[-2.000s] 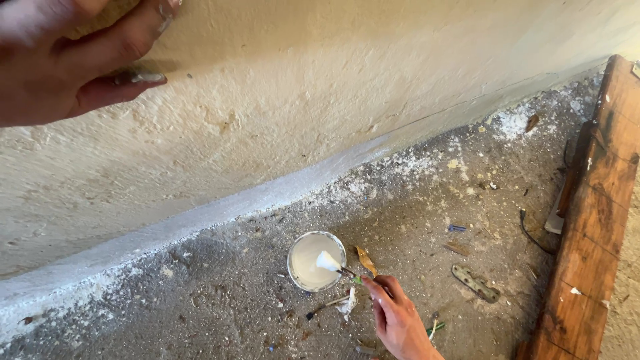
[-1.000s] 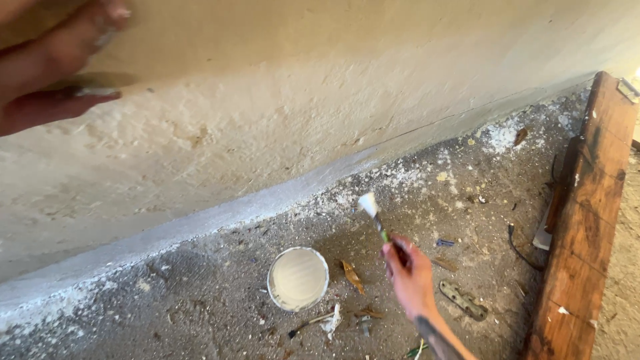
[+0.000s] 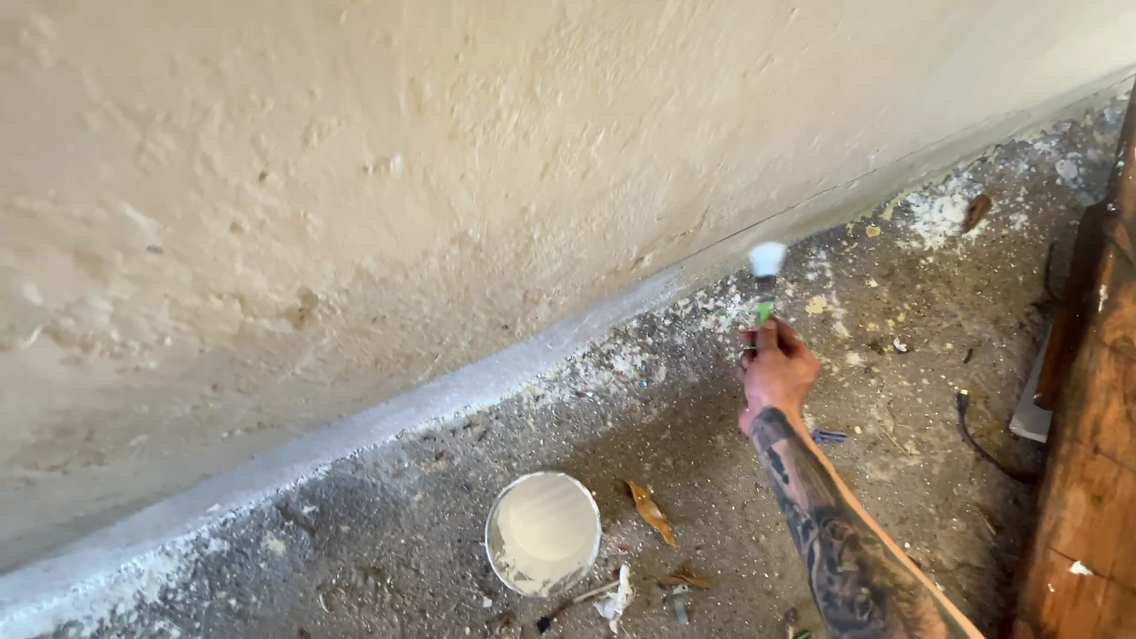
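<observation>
My right hand [image 3: 777, 368] grips a small paintbrush [image 3: 765, 275] by its green handle. White paint covers the bristles, which point up toward the foot of the rough cream wall [image 3: 497, 160]; whether they touch it I cannot tell. Along the wall's base runs a white painted band [image 3: 426, 399], which fades out left of the brush. A round tub of off-white paint [image 3: 543, 532] stands on the floor, below and to the left of my hand. My left hand is out of view.
A brown wooden beam [image 3: 1083, 497] lies along the right side, with a black cable [image 3: 981, 439] beside it. A dry leaf [image 3: 650, 512], a blue plastic piece [image 3: 830, 437], a white scrap [image 3: 615, 599] and paint flakes lie on the rough concrete floor [image 3: 426, 550].
My right hand has moved the brush from the paint tub to near the wall's base. My left hand, earlier against the wall at upper left, has gone out of view.
</observation>
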